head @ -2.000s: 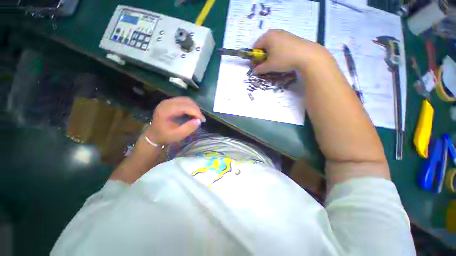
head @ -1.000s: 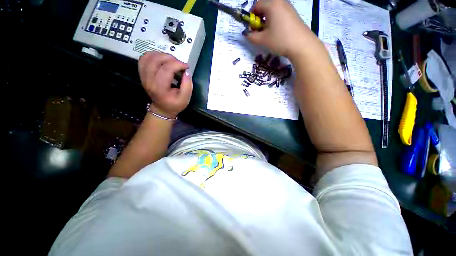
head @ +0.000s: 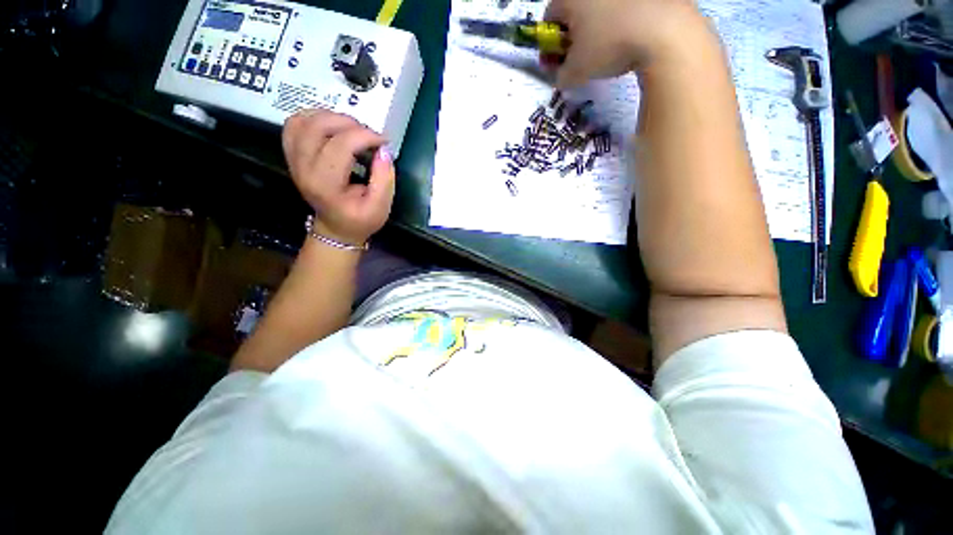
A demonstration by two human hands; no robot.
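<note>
My right hand (head: 601, 37) is closed around the yellow-and-black grip of a driver (head: 538, 38), above the top of the paper sheet (head: 470, 199). The driver's dark shaft points left. Small dark pins (head: 554, 144) lie in a loose pile on the sheet, below my right hand, with a few apart at the left. My left hand (head: 340, 172) is curled at the front edge of the white torque tester (head: 397, 52); its fingers hide whether it holds anything. The dark socket (head: 355, 63) stands on the tester's top.
A caliper (head: 815, 157) lies on the right sheet. Right of it are a yellow-handled knife (head: 869, 240), a blue-handled tool (head: 890, 319) and a tape roll (head: 920, 141). A yellow tape line (head: 390, 12) runs behind the tester. A carton (head: 157, 256) is below the bench.
My left hand has risen from below the bench edge to the tester's front edge. My right hand has moved up and away from the pile, with the driver still in it.
</note>
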